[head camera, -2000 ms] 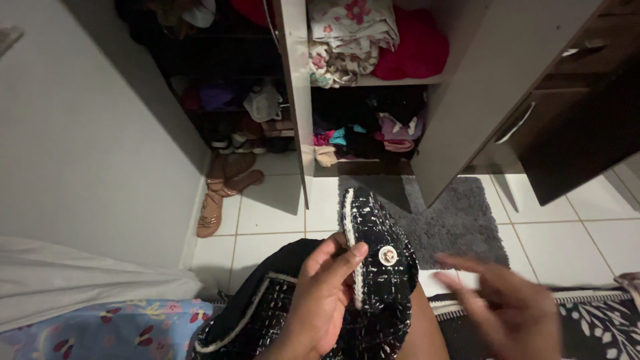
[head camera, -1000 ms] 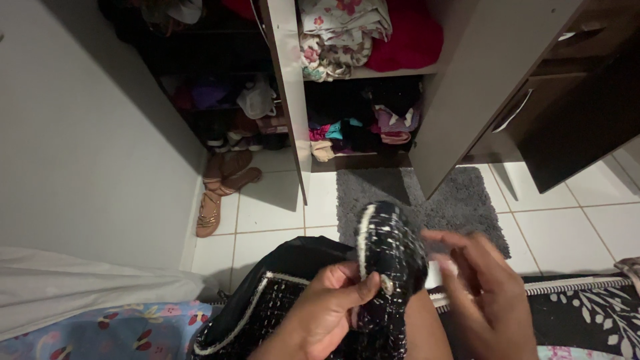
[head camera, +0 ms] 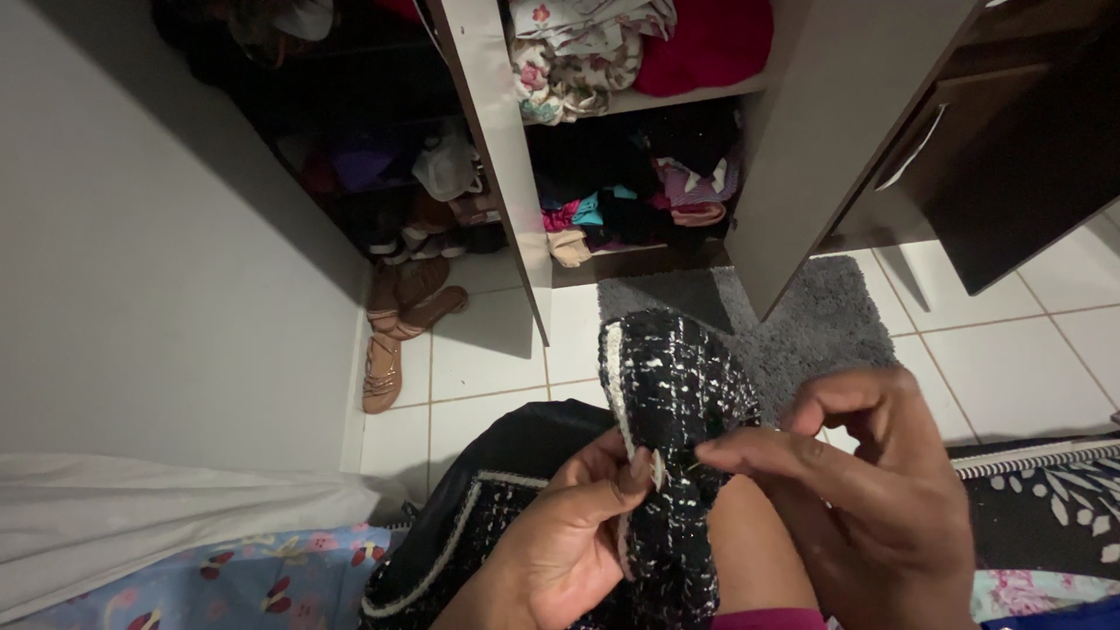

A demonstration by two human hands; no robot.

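A black and white tweed garment [head camera: 682, 376] with white braided trim lies over my lap, one part of it raised. My left hand [head camera: 569, 525] pinches the trimmed edge, its thumb against a round, pale button [head camera: 658, 470] seen nearly edge-on. Just right of the button, my right hand [head camera: 866, 490] has its thumb tip close to the fabric and its index finger curled above. A thin, light-coloured sliver shows by that thumb tip; whether the fingers hold it, I cannot tell.
Beyond my lap stands an open wardrobe with folded clothes [head camera: 577, 70] on its shelves and its door [head camera: 831, 131] swung out. A grey shaggy rug [head camera: 805, 324] lies before it on white tiles. Brown sandals [head camera: 382, 372] sit by the left wall. Patterned bedding [head camera: 306, 569] is beside me.
The raised tweed part has turned, so the button that faced the camera two seconds ago now shows nearly edge-on. My right hand has moved left, nearer to the fabric.
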